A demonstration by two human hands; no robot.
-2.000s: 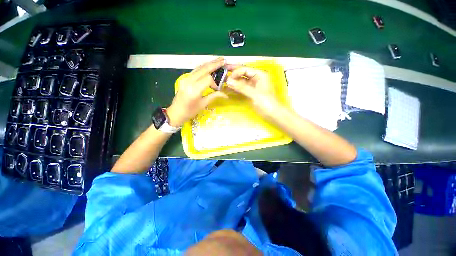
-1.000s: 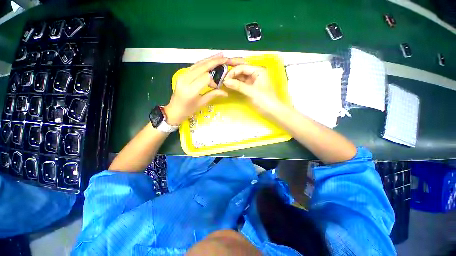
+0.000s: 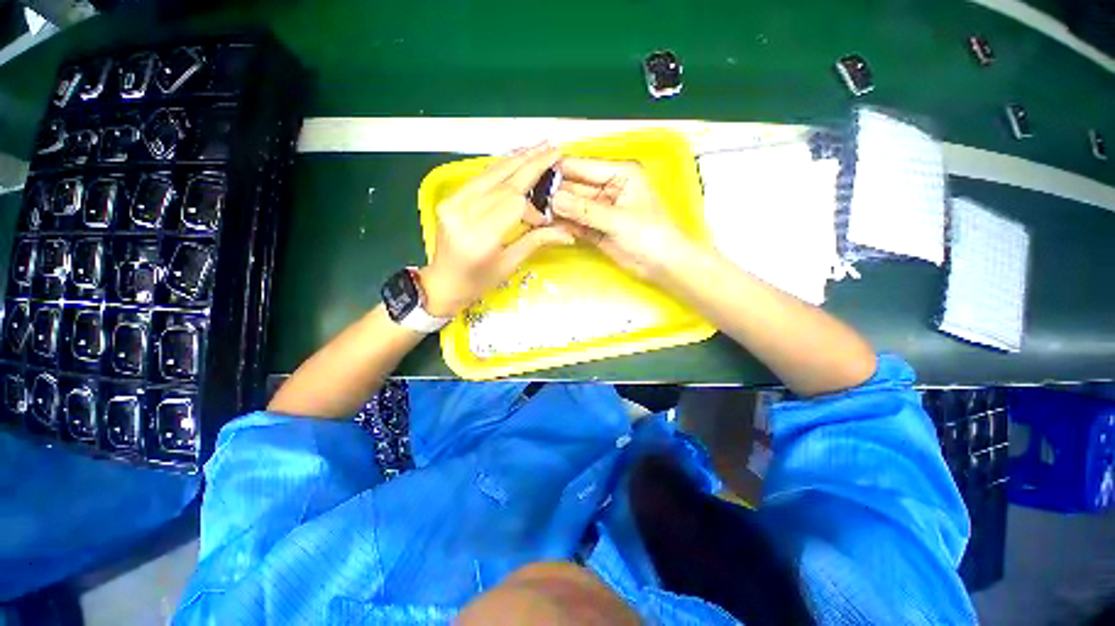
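Observation:
A black watch housing with a silver rim (image 3: 545, 191) is held above the upper part of a yellow tray (image 3: 575, 357). My left hand (image 3: 483, 226), with a wristwatch on its wrist, grips the housing in its fingertips from the left. My right hand (image 3: 618, 210) is at the housing's right side, with thumb and fingertips pinched together against it. Whether the right fingertips hold a small part is too small to tell. Many tiny whitish parts (image 3: 550, 308) lie in the lower part of the tray.
A stack of black blister trays (image 3: 251, 245) with housings stands at left. White sheets (image 3: 764, 226) and two pale textured pouches (image 3: 899, 184) (image 3: 984, 275) lie right of the tray. Spaced housings (image 3: 663, 73) sit on the green belt (image 3: 489, 61). A blue bin (image 3: 1064, 450) is low at right.
The housings on the belt have moved to the right. My left hand has turned slightly around the held housing, and my right fingers have closed in nearer to it.

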